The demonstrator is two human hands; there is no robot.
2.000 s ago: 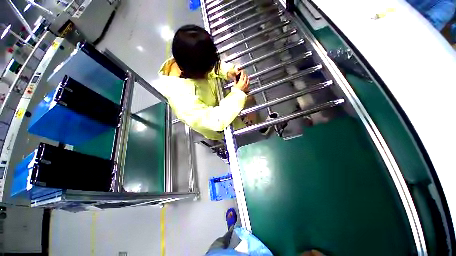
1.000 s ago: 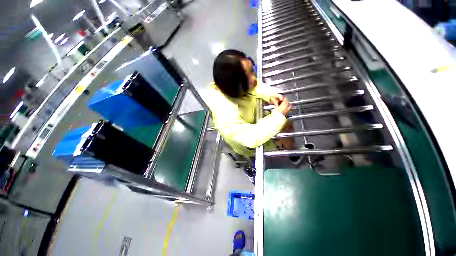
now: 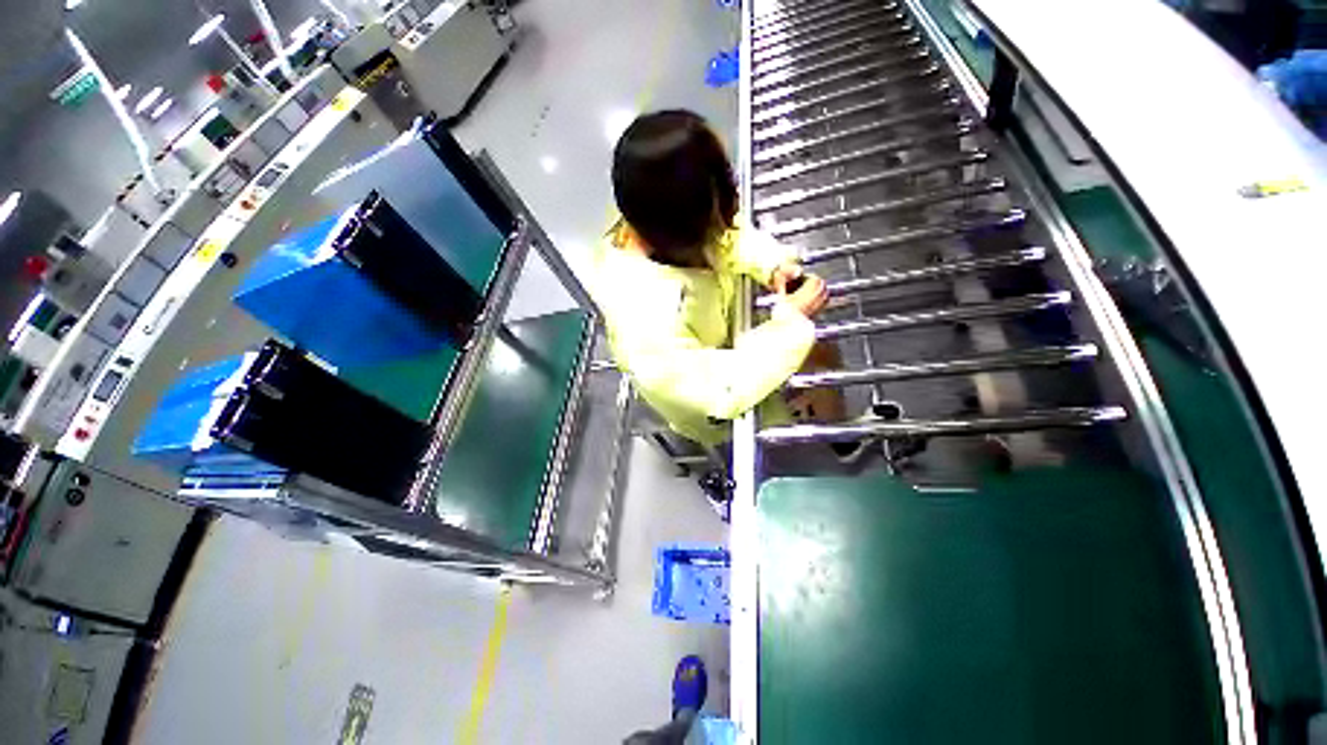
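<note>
Neither of my hands is in view. Nearest in front of me is the dark green belt with metal edges. The roller conveyor, a row of shiny bars with gaps, runs on from the belt's far end. A person in a yellow smock is at the conveyor's left side, hands together over the rollers. A tiny dark thing shows between that person's fingers, too small to tell. A shoe in a dark blue cover and a bit of light blue cloth show at the bottom edge.
A tote cart with green shelves stands left, holding blue and black totes. A small blue basket is on the floor beside the conveyor. A white surface curves along the right. Yellow tape marks the floor. Long machines stand far left.
Since two seconds ago the view has turned, so the cart, person and rollers sit further right and more rollers show. My blue clothing has mostly left the bottom edge. The person's hands remain together.
</note>
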